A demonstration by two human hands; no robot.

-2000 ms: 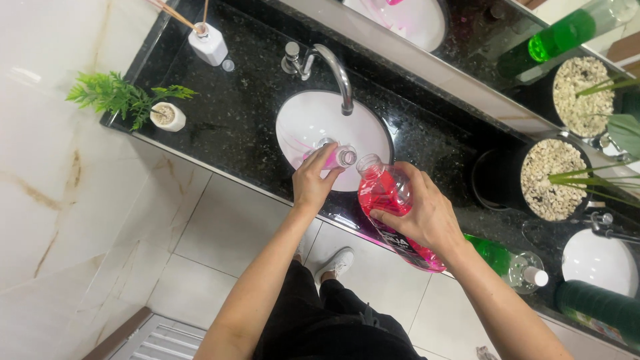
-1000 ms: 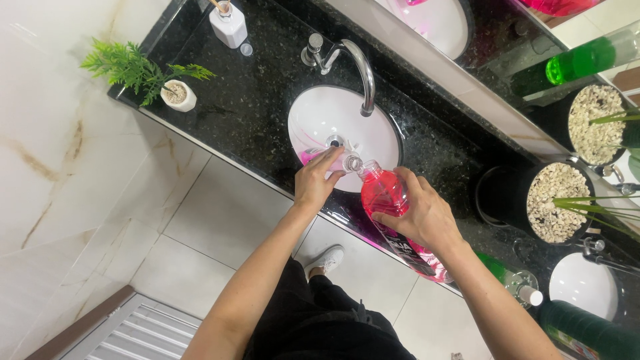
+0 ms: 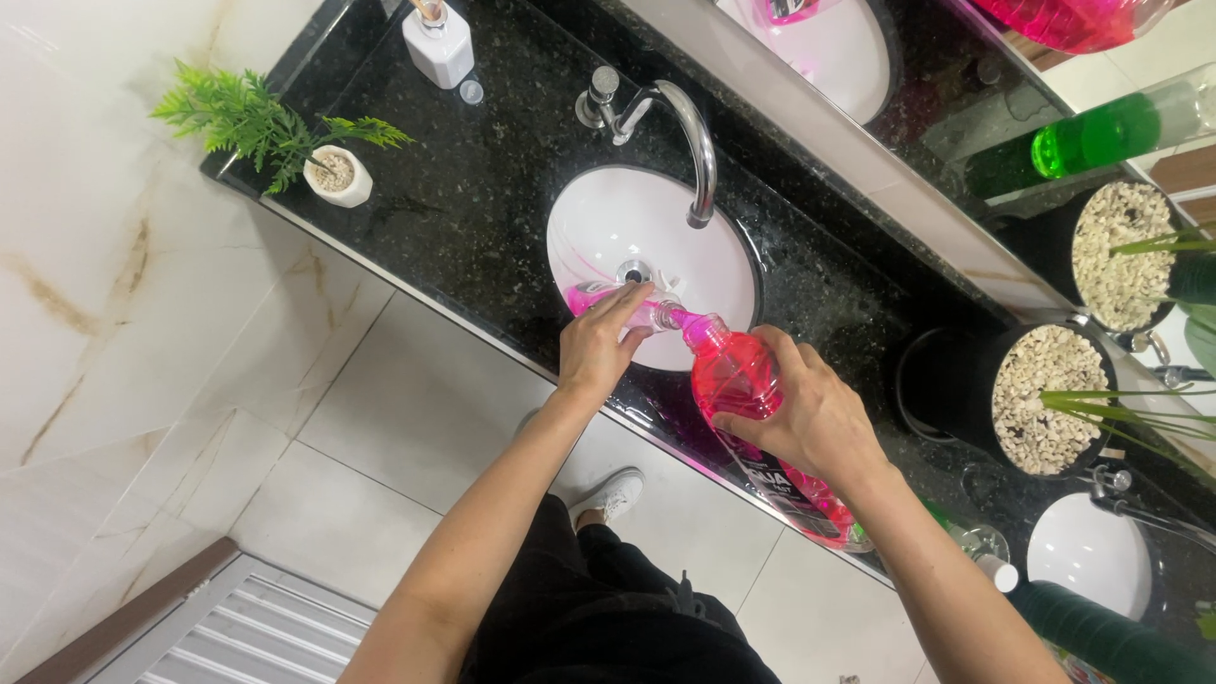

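My left hand [image 3: 598, 347] holds a small clear bottle [image 3: 662, 313] with pink liquid inside, tilted over the white oval sink basin [image 3: 598, 214]. My right hand [image 3: 812, 408] grips a large clear plastic bottle [image 3: 736, 375] of red-pink liquid, tipped so that its neck meets the small bottle's mouth. Pink liquid shows in the large bottle's neck, at the joined mouths. Pink streaks mark the basin wall. A curved chrome faucet [image 3: 698, 152] arches over the basin, above both bottles.
On the black granite counter [image 3: 456, 237] stand a potted fern-like plant [image 3: 339, 177], a white diffuser bottle [image 3: 439, 47], a small clear cap [image 3: 471, 92] and a black pot of pale pebbles [image 3: 1050, 399]. A second basin [image 3: 1088, 556] and green bottles lie at right. A mirror runs along the wall.
The mouths of the two bottles, apart two seconds ago, now meet. Pink liquid has reached the large bottle's neck, which looked clear before.
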